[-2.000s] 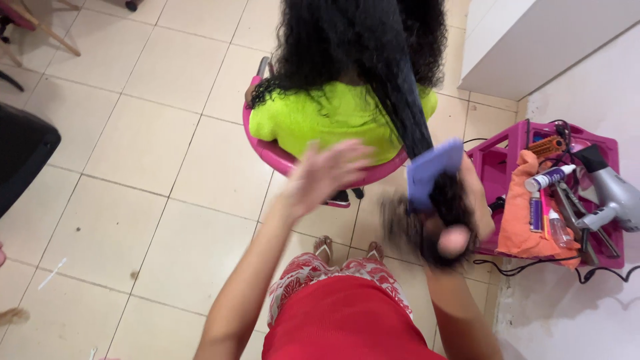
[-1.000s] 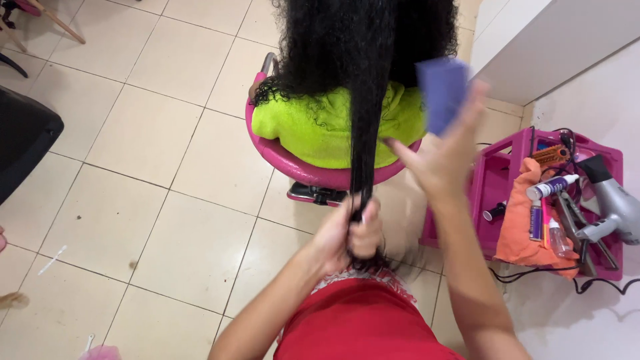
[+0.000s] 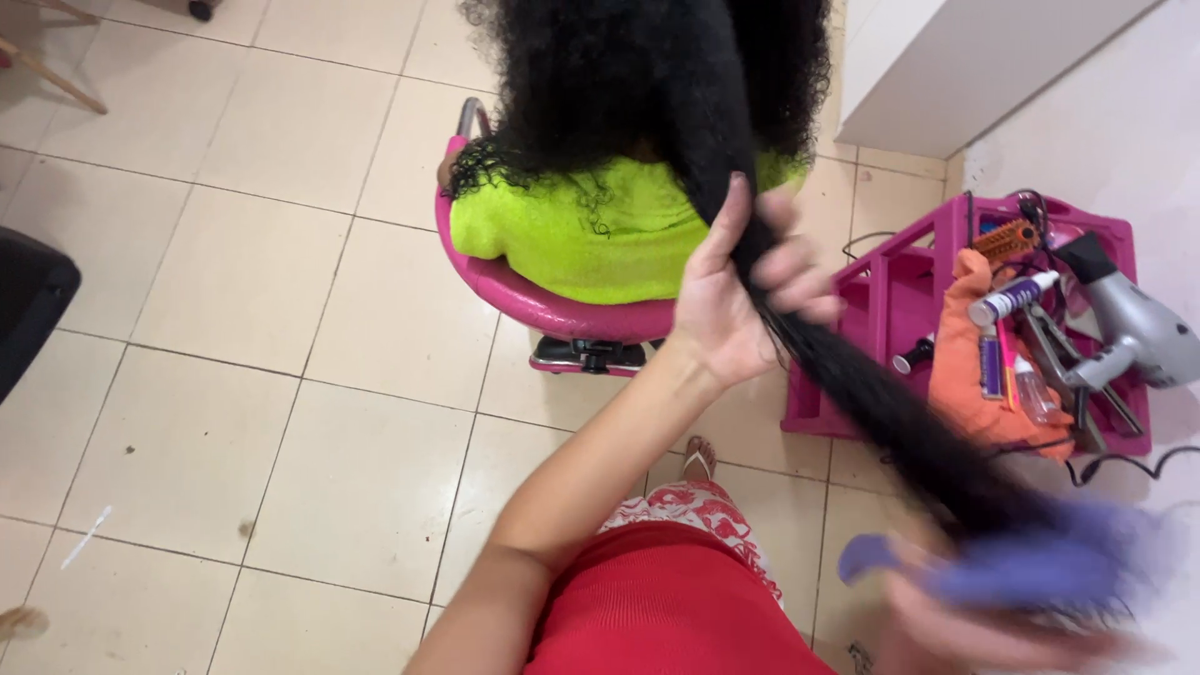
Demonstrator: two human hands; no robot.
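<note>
A seated person with long black curly hair [image 3: 600,84] has a lime-green towel [image 3: 581,234] over the shoulders. My left hand [image 3: 750,281] is curled around a long, straighter section of that hair [image 3: 844,375], near shoulder height. The section stretches down to the right. At its lower end my right hand [image 3: 975,609], blurred, grips a purple hair brush [image 3: 1041,562], and the hair ends lie against the brush. How the fingers sit on the brush is unclear from the blur.
Right of the chair [image 3: 553,309] stands a pink trolley [image 3: 862,300] holding a silver hair dryer [image 3: 1139,319], an orange cloth [image 3: 966,375], a round brush [image 3: 1005,242] and bottles. A cable trails beside it. A black object [image 3: 33,300] is at the left edge.
My left hand has moved up the hair section from near its lower end. My right hand has brought the purple brush down to the lower right, where the hair now extends with it.
</note>
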